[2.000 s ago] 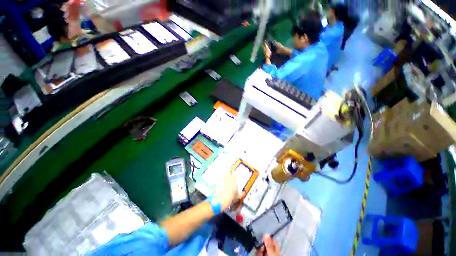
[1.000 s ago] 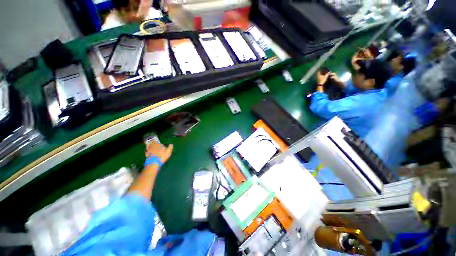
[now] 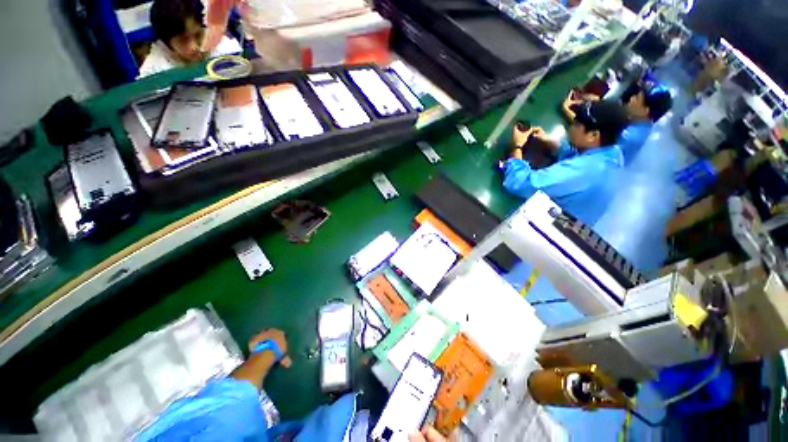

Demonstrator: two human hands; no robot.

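A phone frame (image 3: 410,399), silvery white with a dark edge, is tilted at the bottom centre, partly over the orange jig (image 3: 463,380). My right hand (image 3: 427,434) holds its lower end; most of that hand is cut off by the bottom edge. The orange jig shows bare beside the frame. The pale green jig (image 3: 421,338) lies above it. My left hand (image 3: 275,338), with a blue wrist strap, is over the green bench, left of the meter. It is small and blurred, its fingers are unclear and nothing shows in it.
A grey handheld meter (image 3: 335,347) stands between my left hand and the machine. Blister trays (image 3: 142,380) lie lower left. A small metal plate (image 3: 252,258) lies beyond. The brass-gold dispensing head (image 3: 562,388) hangs at right. Black carriers (image 3: 285,148) hold phone parts; people sit beyond.
My left hand has drawn back from the metal plate, which now lies uncovered. The phone frame and the fingers of my right hand now show more clearly, left of the orange jig. The view has shifted.
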